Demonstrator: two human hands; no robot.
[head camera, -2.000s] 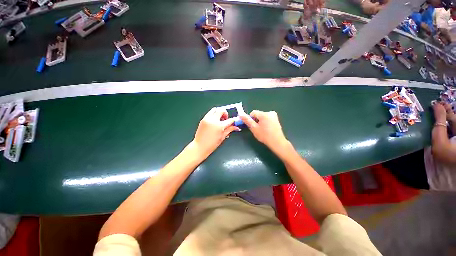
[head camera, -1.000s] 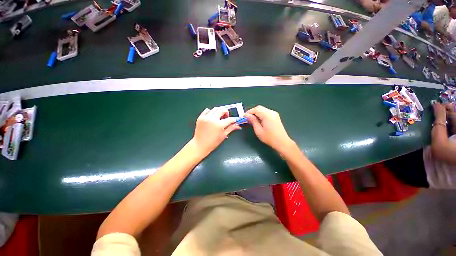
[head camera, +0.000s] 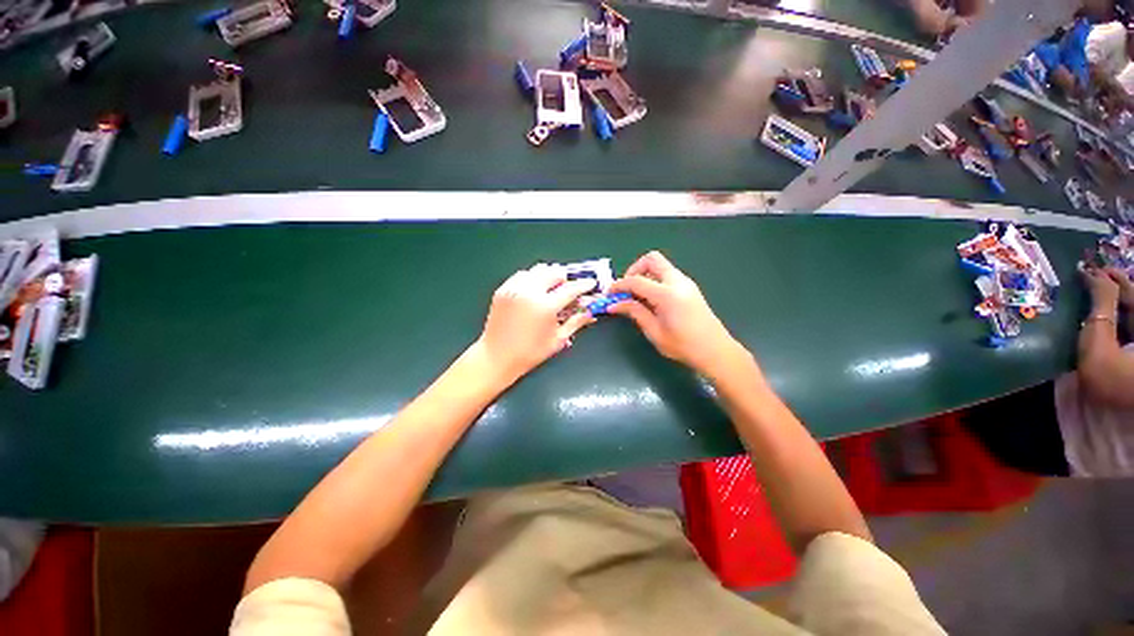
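Observation:
A white housing frame (head camera: 602, 270) with a dark window is held just above the green surface, in the middle of the view. My left hand (head camera: 529, 321) grips its left side, with fingers across the window. A blue cell (head camera: 608, 303) lies along the frame's near edge. My right hand (head camera: 669, 308) has its thumb and fingertips on the cell's right end. Fingers hide much of the frame, and I cannot tell whether the cell is seated in it. No lead wires can be made out in my hands.
Piled units lie at the left (head camera: 37, 311) and right (head camera: 1010, 280) of the green surface (head camera: 311, 323). A pale rail (head camera: 373, 208) separates it from the belt (head camera: 299, 162), which carries unfinished units (head camera: 410, 109). A slanted post (head camera: 858, 143) stands at right. Another person's arm (head camera: 1101, 329) is at far right.
Units on the belt have shifted right, and more have appeared at left. My left fingers reach further over the window. My right fingers have closed in on the blue cell.

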